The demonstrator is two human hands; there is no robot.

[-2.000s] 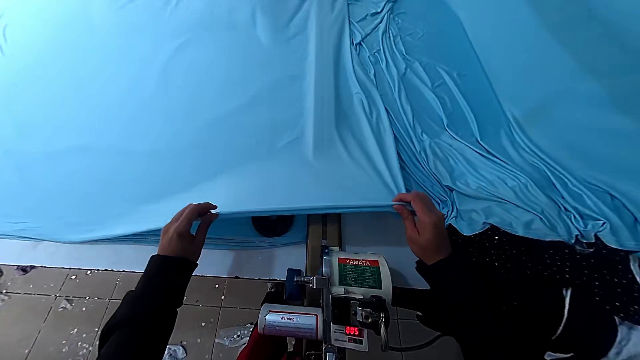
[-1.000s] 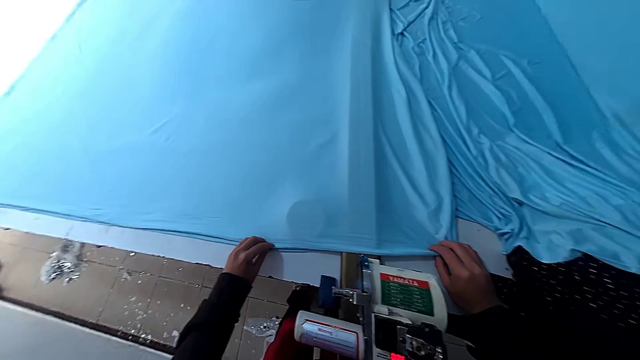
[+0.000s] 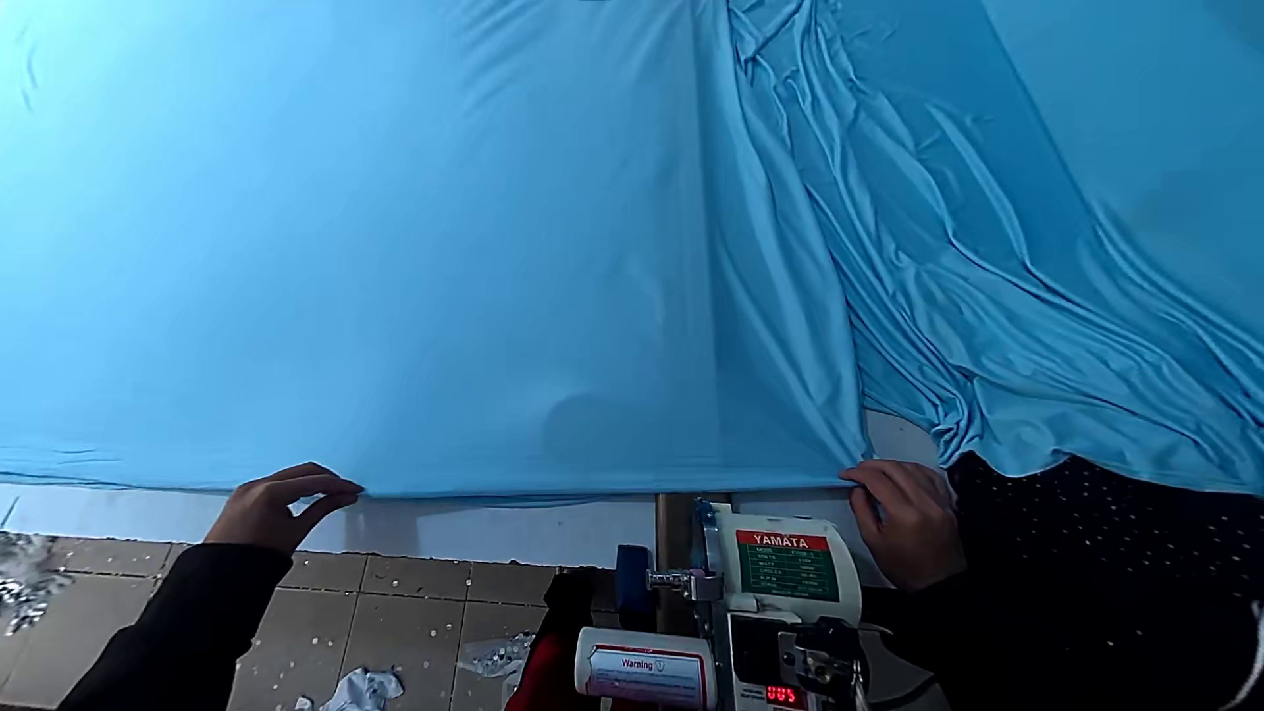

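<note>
A wide sheet of light blue fabric (image 3: 444, 247) lies over the table, its near edge running along the table's front. My left hand (image 3: 281, 506) pinches that edge left of centre between thumb and fingers. My right hand (image 3: 907, 518) grips the same edge farther right, by the corner where the folds begin. Between my hands, nearer to me, stands a Yamata cloth cutting machine (image 3: 790, 563) with a white motor housing, a white cylinder (image 3: 647, 667) and a red digital display. A dark round shape shows faintly under the fabric.
Bunched blue fabric (image 3: 918, 276) lies in folds on the right, beside another flat blue area. Below it is a dark speckled cloth (image 3: 1106, 563). The white table edge (image 3: 464, 533) borders a tiled floor (image 3: 395, 612) with scraps and a crumpled light cloth (image 3: 365, 688).
The fabric's near edge, raised between my hands two seconds ago with a dark round object visible beneath, now lies lower and covers that object. My hands have stayed at the edge. The view has shifted.
</note>
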